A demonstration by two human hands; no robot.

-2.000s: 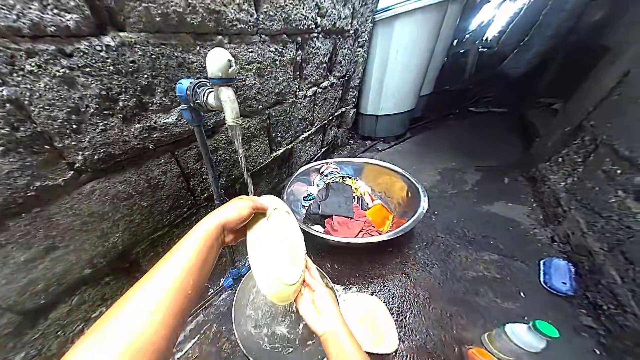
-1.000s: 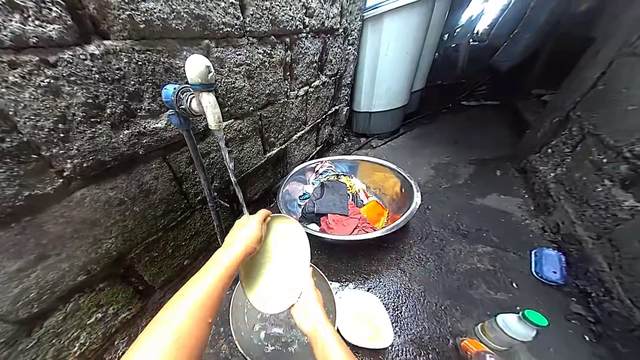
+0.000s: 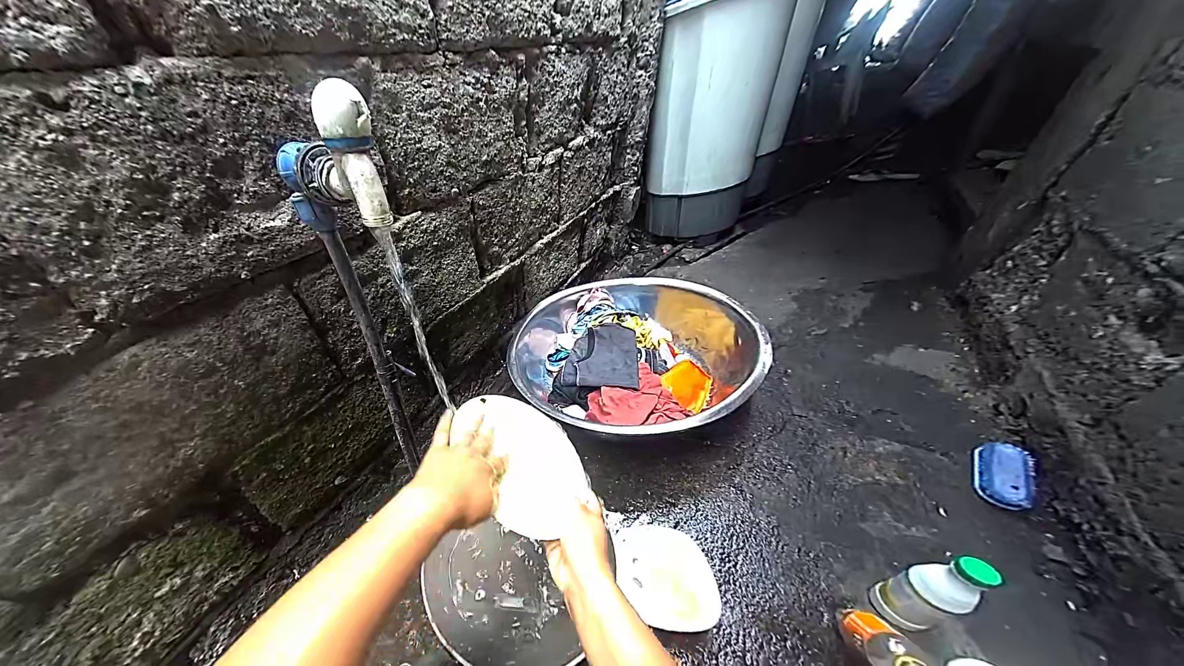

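Water runs from a white plastic tap [image 3: 356,157] onto the upper left edge of a pale plate [image 3: 532,462]. My left hand [image 3: 462,472] lies spread flat on the plate's face, fingers apart. With my right hand [image 3: 578,546] I grip the plate at its lower right edge. Below both hands is a round metal basin [image 3: 499,592] with water in it, partly hidden by my arms. A second pale plate [image 3: 666,578] lies on the wet floor, right beside that basin.
A large metal basin [image 3: 758,361] holds clothes [image 3: 638,398] beyond my hands. Bottles, one a white bottle with a green cap [image 3: 943,587], stand at the lower right, near a blue dish [image 3: 1005,475]. A rough block wall [image 3: 185,277] borders the left; white bins [image 3: 712,111] stand behind.
My left hand has moved from the plate's edge onto its face. The plate has turned in my hands, and its upper edge is now under the stream.
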